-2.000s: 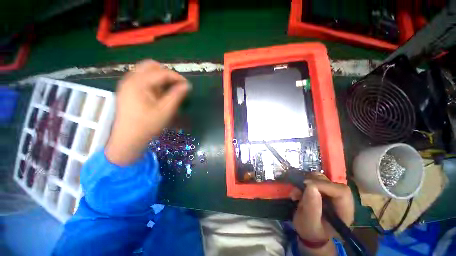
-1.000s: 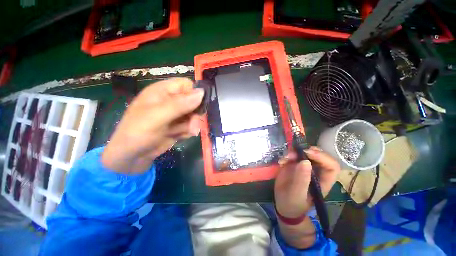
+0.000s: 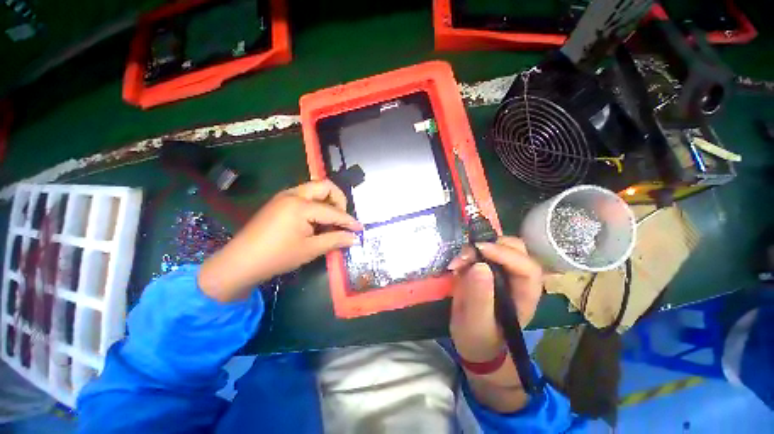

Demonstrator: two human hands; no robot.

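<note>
The open tablet (image 3: 395,182), with its grey battery and shiny circuit board (image 3: 403,247), lies inside a red foam frame (image 3: 462,110). A small black block (image 3: 350,175) lies on the battery's left edge. My left hand (image 3: 288,230) is at the tablet's left side, its thumb and finger close together at the board's upper left corner. Whether they pinch a thin wire cannot be seen. My right hand (image 3: 496,297) holds the soldering iron (image 3: 477,222) over the frame's right side, its tip pointing away from me, apart from the board.
A white tray (image 3: 119,254) of parts is at far left, with a pile of small wired parts (image 3: 197,239) beside it. A black block with red wires (image 3: 182,157) lies behind. A fan (image 3: 543,140), white cup (image 3: 624,225) and cardboard (image 3: 670,246) are right. Other red-framed tablets (image 3: 204,80) stand behind.
My left hand has moved down to the board's corner; the black block it held now lies on the battery's edge. The view has shifted. My right hand still holds the iron over the frame's right side.
</note>
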